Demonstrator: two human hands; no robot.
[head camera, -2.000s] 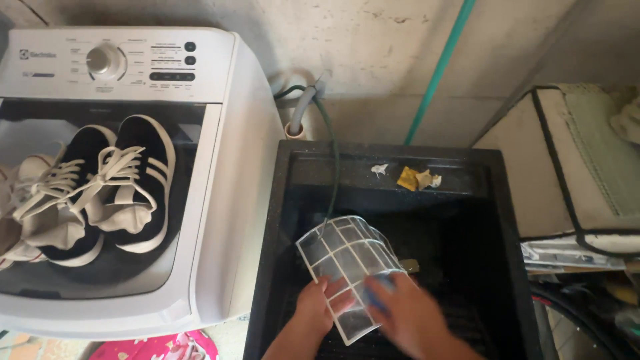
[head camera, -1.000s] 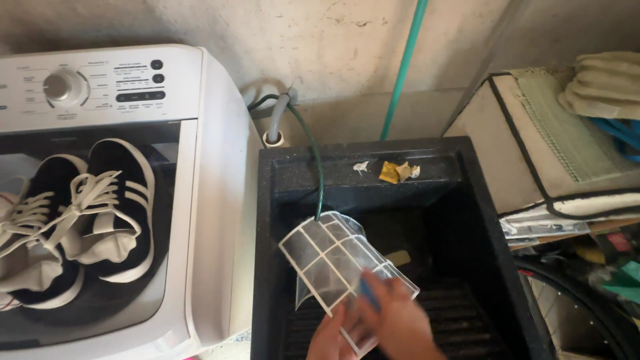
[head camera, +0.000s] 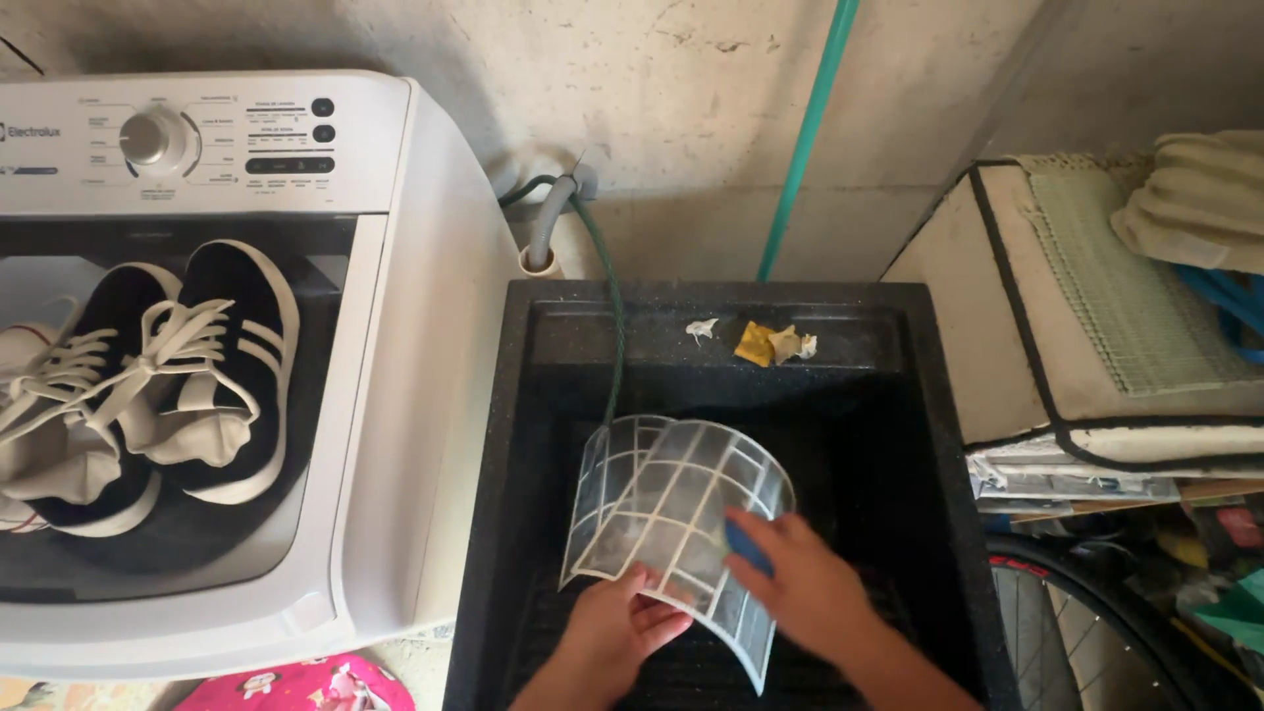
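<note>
A curved mesh air filter with a white plastic grid frame is held over a black utility sink. Its near edge is pinched by my left hand, thumb on top and fingers beneath. My right hand holds a blue brush or sponge against the right part of the mesh; the hand hides much of it, so its kind is unclear. Behind the filter's left side stands a second curved mesh panel; whether it is a separate filter cannot be told. A thin green hose hangs into the sink.
Crumpled yellow and whitish scraps lie on the sink's back ledge. To the left, black-and-white sneakers rest on an Electrolux washing machine. A fabric-covered box and a bicycle wheel are at right. A green pole leans behind.
The filter is now more strongly arched in my hands. My right hand, with the blue item, has moved over its right side. The view has shifted somewhat.
</note>
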